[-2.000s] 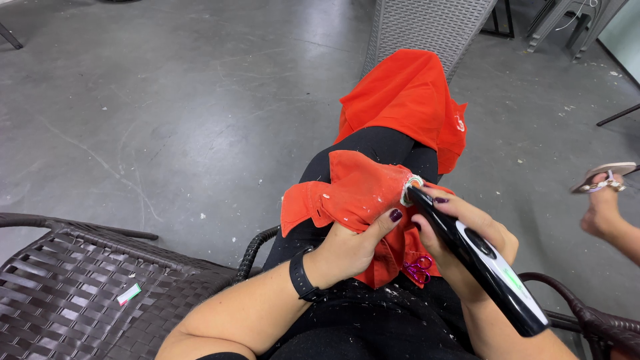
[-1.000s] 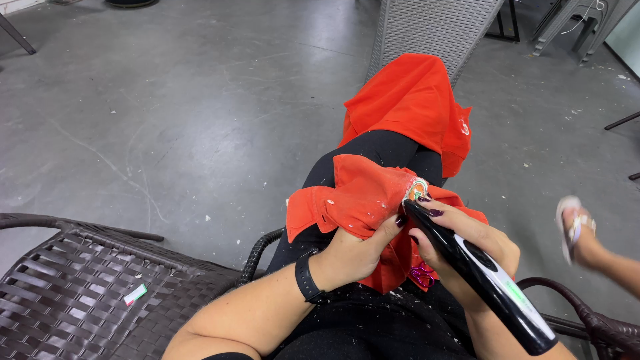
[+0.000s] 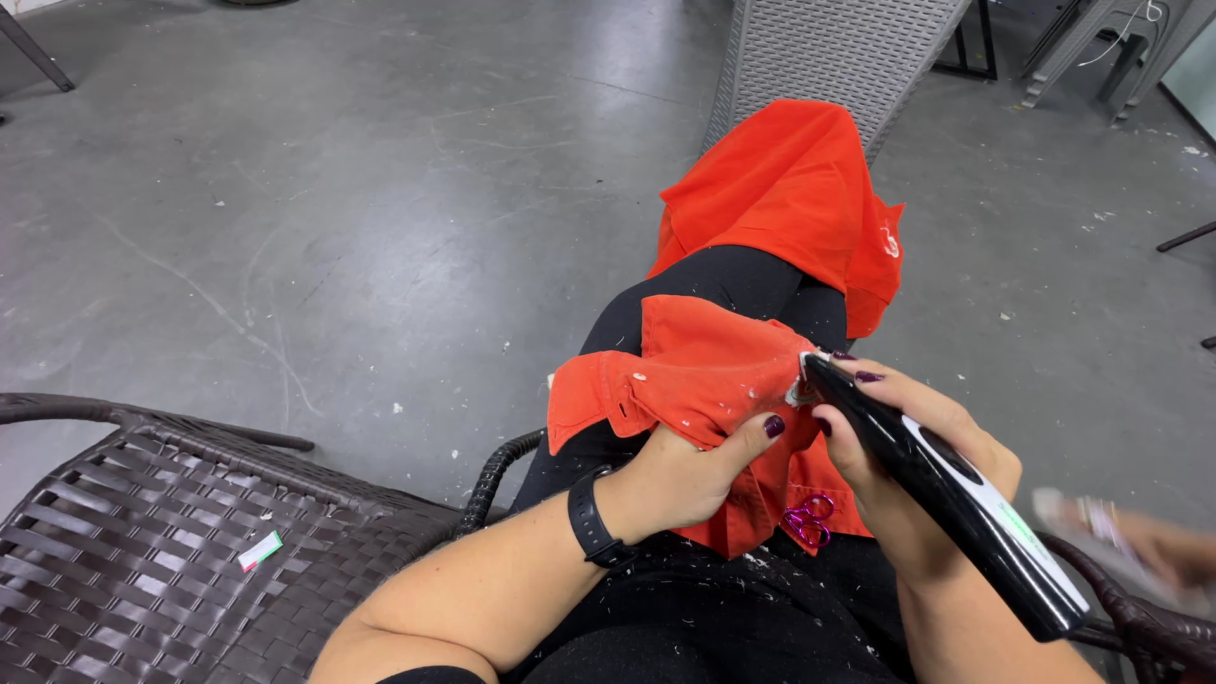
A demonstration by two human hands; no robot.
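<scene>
An orange-red garment [image 3: 722, 361] with a buttonhole and a button lies bunched over my lap. My left hand [image 3: 689, 475] grips its fabric from below, thumb on top. In my right hand [image 3: 912, 446] is a black and white electric clipper or trimmer [image 3: 959, 513], its narrow head against a pale patch [image 3: 801, 388] on the cloth. The fingertips of my right hand are at that same patch. Small pink scissors [image 3: 809, 521] lie on the fabric below, their handles showing and their blades hidden. Another orange-red cloth [image 3: 774, 195] drapes over my knees. White lint dots my dark clothes.
A brown woven chair [image 3: 142, 560] with a small white and green scrap [image 3: 259, 550] stands at left. A grey wicker chair [image 3: 836, 57] is beyond my knees. At right are my chair's armrest [image 3: 1130, 608] and another person's sandalled foot [image 3: 1130, 541], blurred.
The other person's foot at the right has shifted, blurred by motion. Both hands keep their hold on the garment and the trimmer, whose head stays at the pale patch.
</scene>
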